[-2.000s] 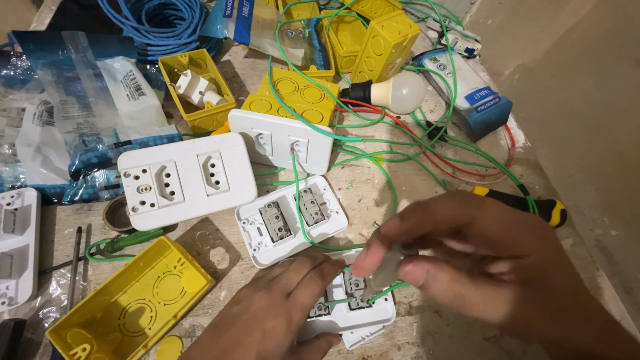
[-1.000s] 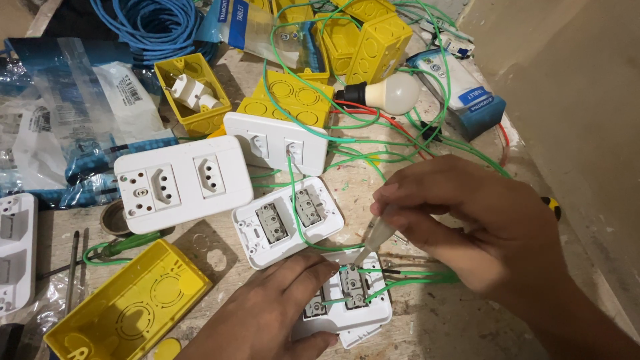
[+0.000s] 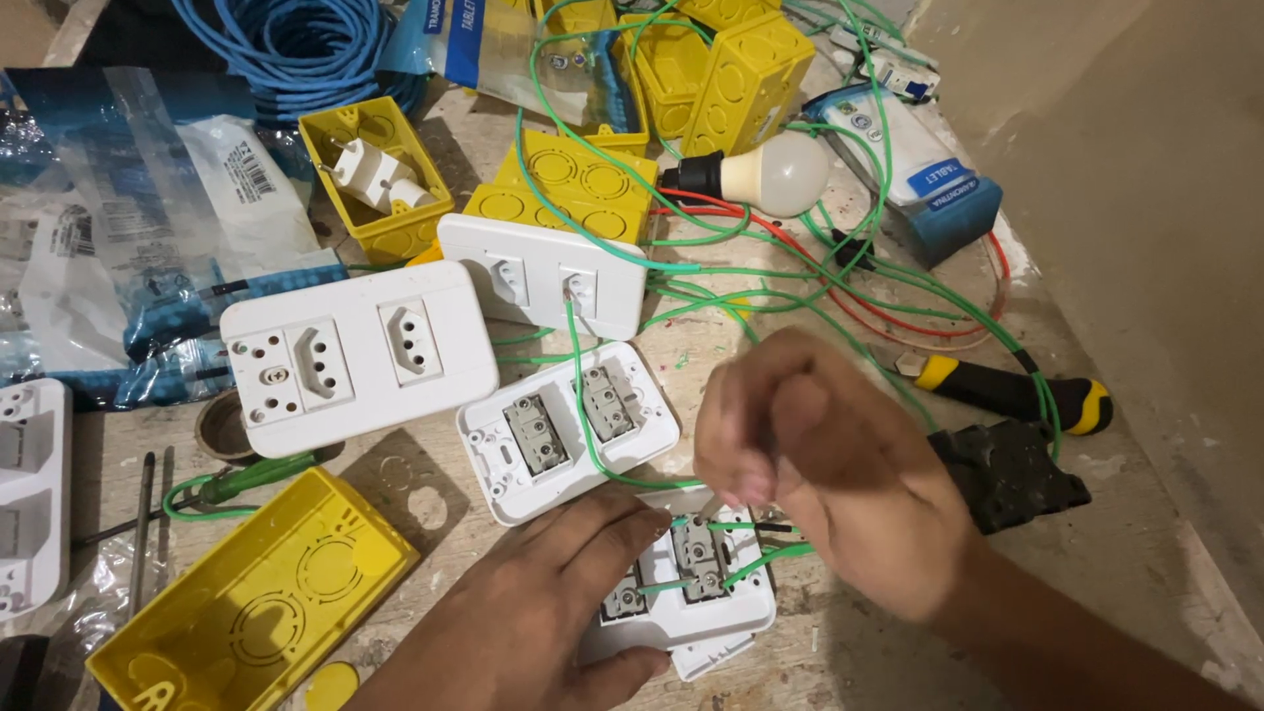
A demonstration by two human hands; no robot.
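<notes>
My left hand (image 3: 553, 602) rests on a white face-down outlet plate (image 3: 736, 617), its fingers over the top edge and the left part. Green wires (image 3: 775, 561) run into the grey socket module (image 3: 699, 558) of that plate. My right hand (image 3: 829, 474), blurred, is raised just above and right of the plate with its fingers curled; whether it holds anything cannot be told. Behind the plate lies a second face-down plate (image 3: 642, 444) with two grey modules. A white outlet plate (image 3: 360, 355), face up, is at the left, and another (image 3: 543, 276) leans on a yellow box.
A yellow electrical box (image 3: 252, 602) lies at front left, near screwdrivers. Further back are a yellow box with a white adapter (image 3: 370, 176), a light bulb (image 3: 780, 176), coiled blue cable (image 3: 296, 49) and plastic packaging. A yellow-black utility knife (image 3: 1012, 395) and a black block (image 3: 1007, 474) lie right.
My right hand, which held a pale tool at the module a second ago, has moved slightly back from it. My left hand has stayed on the plate. The black block has come into sight.
</notes>
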